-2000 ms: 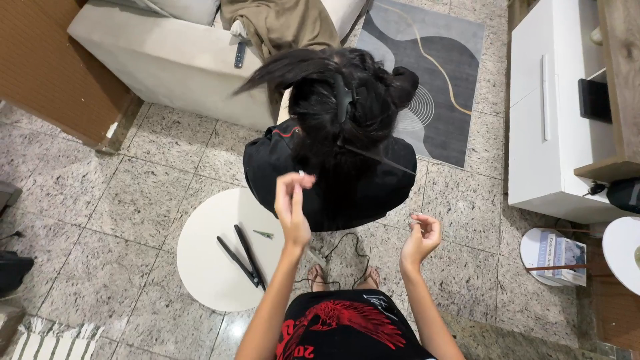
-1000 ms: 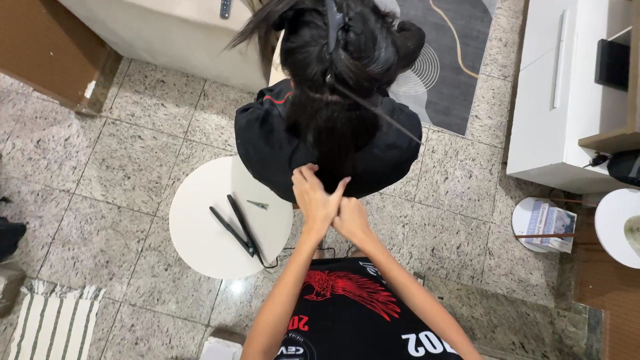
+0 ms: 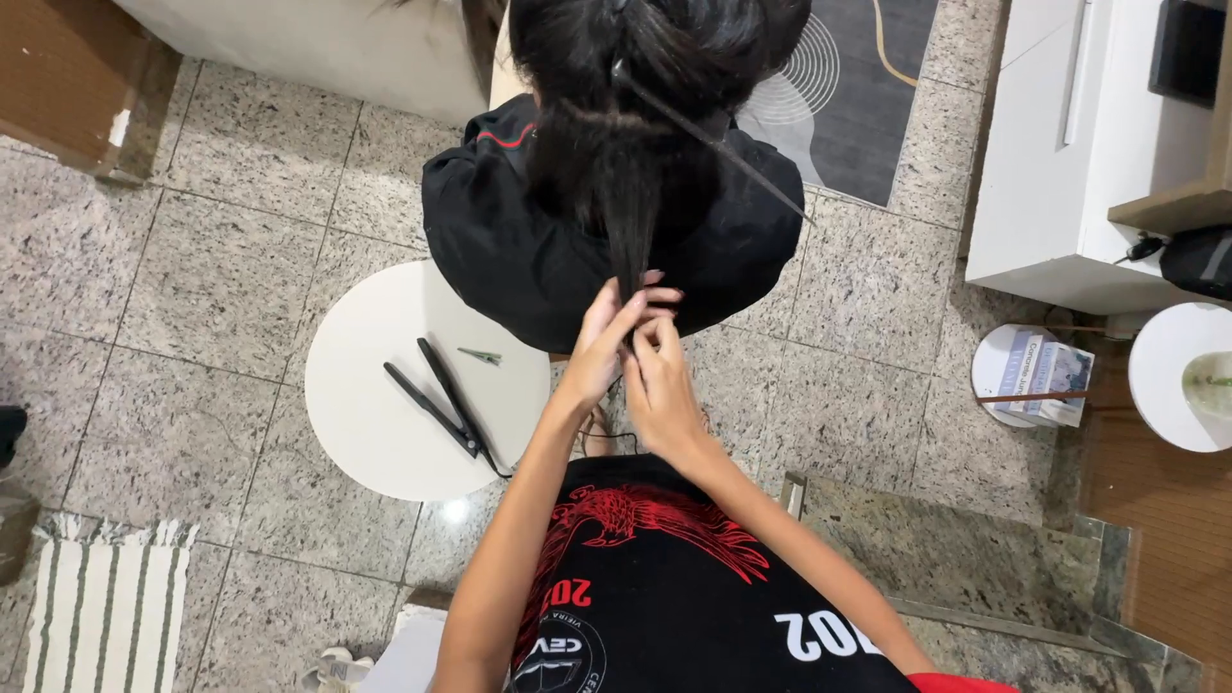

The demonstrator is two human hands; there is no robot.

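A seated person in a black top has dark hair parted across the back of the head, the upper part gathered up. My left hand [image 3: 616, 332] grips a straight lock of hair [image 3: 630, 226] hanging from the lower section. My right hand [image 3: 662, 371] pinches the end of that lock just below, close against the left. A thin dark pointed stick, perhaps a comb's tail [image 3: 727, 149], sticks out from the gathered hair toward the lower right. On the round white table [image 3: 351, 337] lie a black hair straightener [image 3: 445, 404] with its plates apart and a small greenish hair clip [image 3: 479, 356].
A light sofa [image 3: 318, 48] stands at upper left and a grey patterned rug [image 3: 866, 115] at upper right. A white cabinet [image 3: 1039, 144] is at right, near a small round stand with books [image 3: 1044, 380]. A striped mat [image 3: 111, 606] lies at lower left; a cord runs near the feet.
My hands were apart two seconds ago, then came together at the hair's lower end. They now hold a narrow lock. The view has moved in closer over the person's back.
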